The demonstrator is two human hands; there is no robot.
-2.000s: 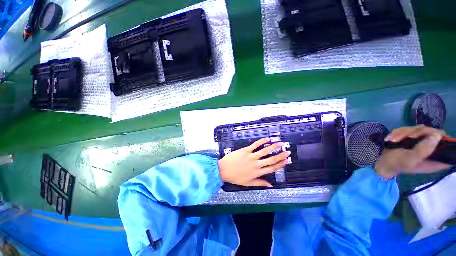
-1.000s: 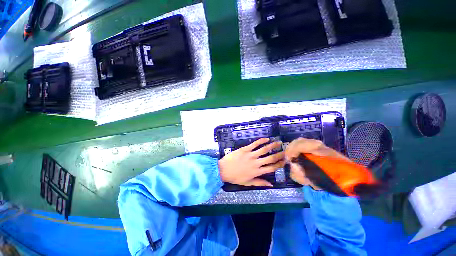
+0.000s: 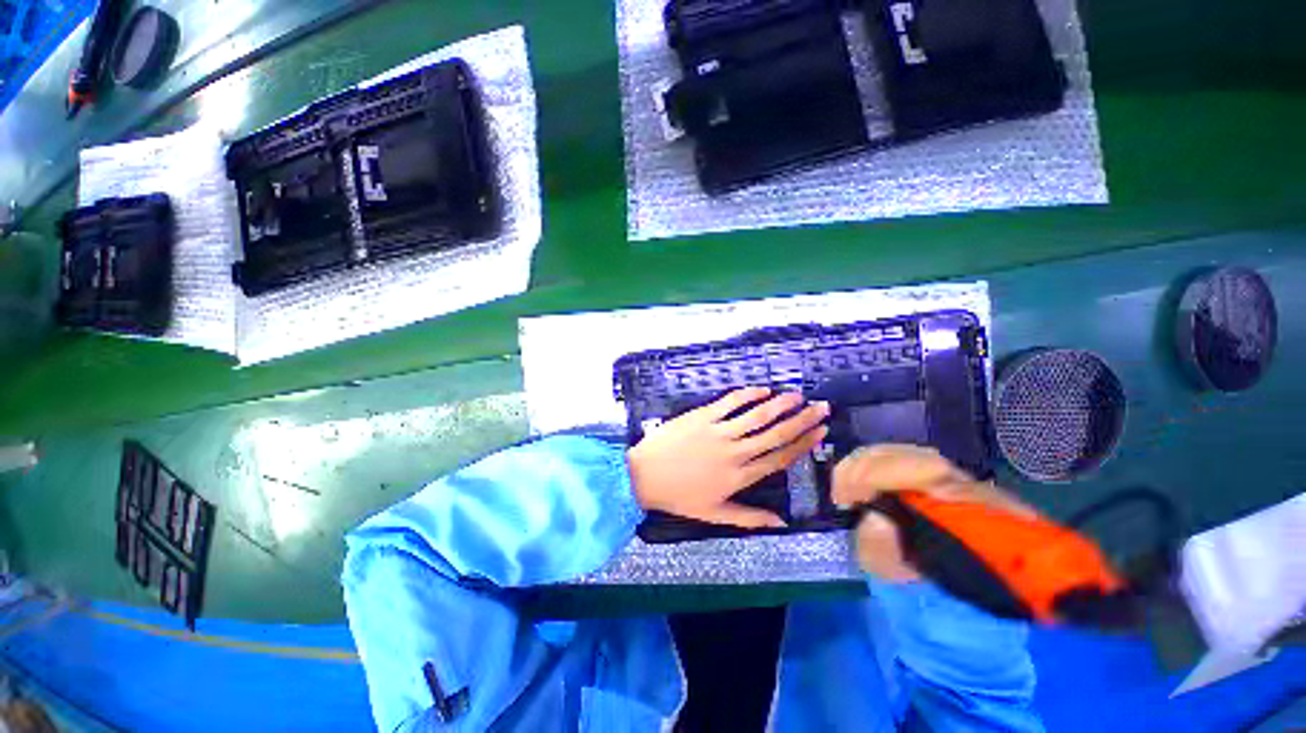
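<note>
A black plastic housing (image 3: 888, 375) lies open side up on a bubble-wrap sheet (image 3: 573, 344) at the bench edge. My left hand (image 3: 723, 458) lies flat on the housing's left and middle part, palm down, fingers a little apart, holding nothing that shows. My right hand (image 3: 891, 494) holds an orange-and-black electric screwdriver (image 3: 1010, 551) over the housing's lower middle, just right of my left fingertips. The screwdriver's handle points down and right. Its tip and any screw are hidden by my fingers.
Two round screw dishes (image 3: 1060, 415) (image 3: 1226, 328) stand right of the housing. Several more housings (image 3: 365, 179) lie on sheets on the green conveyor belt (image 3: 587, 279). A slotted black frame (image 3: 165, 530) lies at left. A white bag or cloth (image 3: 1253, 580) is at the right edge.
My right hand has moved left from the near dish to the housing, then slightly lower with the screwdriver. My left hand has barely moved. The belt's housings and sheets have shifted left.
</note>
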